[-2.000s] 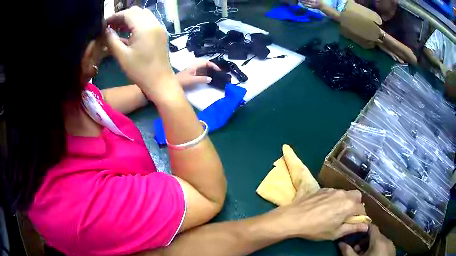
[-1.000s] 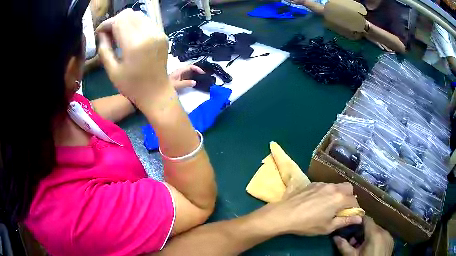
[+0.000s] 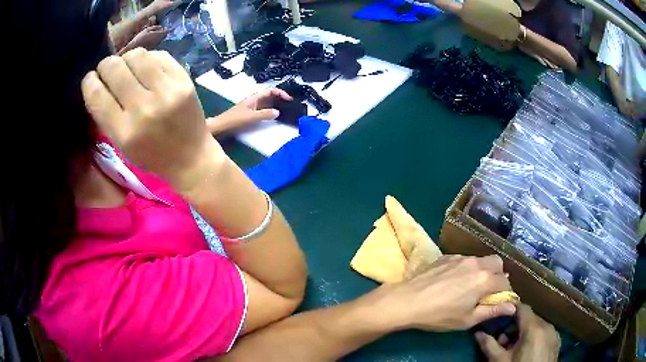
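My left hand (image 3: 460,293) reaches in from the lower left and grips the yellow cloth (image 3: 389,247). Part of the cloth lies spread on the table beyond the hand, and a fold shows between its fingers. The fingers press against a dark, smooth unit, probably a black power adapter (image 3: 500,326). My right hand (image 3: 528,341), cut off by the bottom edge, holds this unit from the near side. Fingers of both hands cover much of it.
An open tray carton (image 3: 528,279) of clear bags stands close at right. A neighbour in pink (image 3: 156,297) sits close at left, by a blue cloth (image 3: 290,161) and a white board (image 3: 368,106). Dark cables (image 3: 471,85) lie heaped farther back.
The view has shifted slightly. The neighbour's raised hand has come down and left, now closed. My hands stay together at the black unit, with little visible movement.
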